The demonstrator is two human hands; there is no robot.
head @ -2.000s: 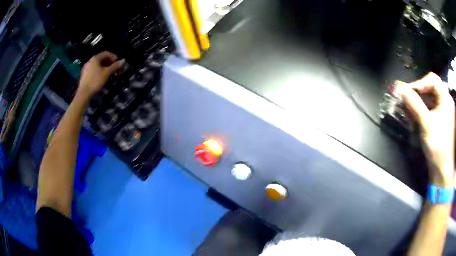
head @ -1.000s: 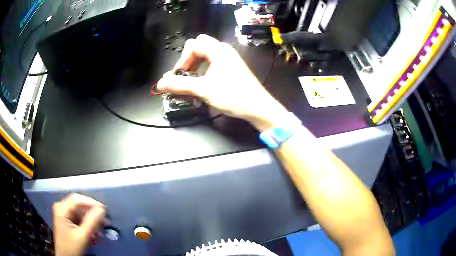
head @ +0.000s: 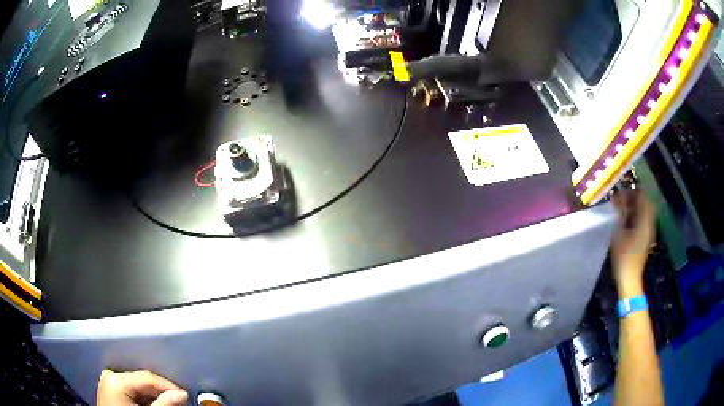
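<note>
A silvery squarish module (head: 256, 184) with a short black cylinder on top sits on the black fixture block (head: 262, 212) on the machine's table. A thin red wire loops out at its left. My left hand (head: 141, 388) is at the bottom left over the button panel, beside the orange button (head: 210, 399), cut off by the lower edge; what its fingers touch is hidden. My right hand (head: 633, 226) is at the far right, past the panel's end, over the right-hand tray (head: 591, 369); it is blurred, and whether it holds anything cannot be told.
A black cable (head: 349, 190) curves around the fixture. The grey panel (head: 333, 337) carries a green button (head: 495, 336) and a pale white button (head: 544, 317). A warning label (head: 498, 155) lies on the table. A yellow-edged strip (head: 647, 103) stands at the right opening; mechanisms stand behind.
My right hand has left the fixture and moved right to the tray side, uncovering the module. My left hand stays at the panel's left buttons. The view has shifted to the right.
</note>
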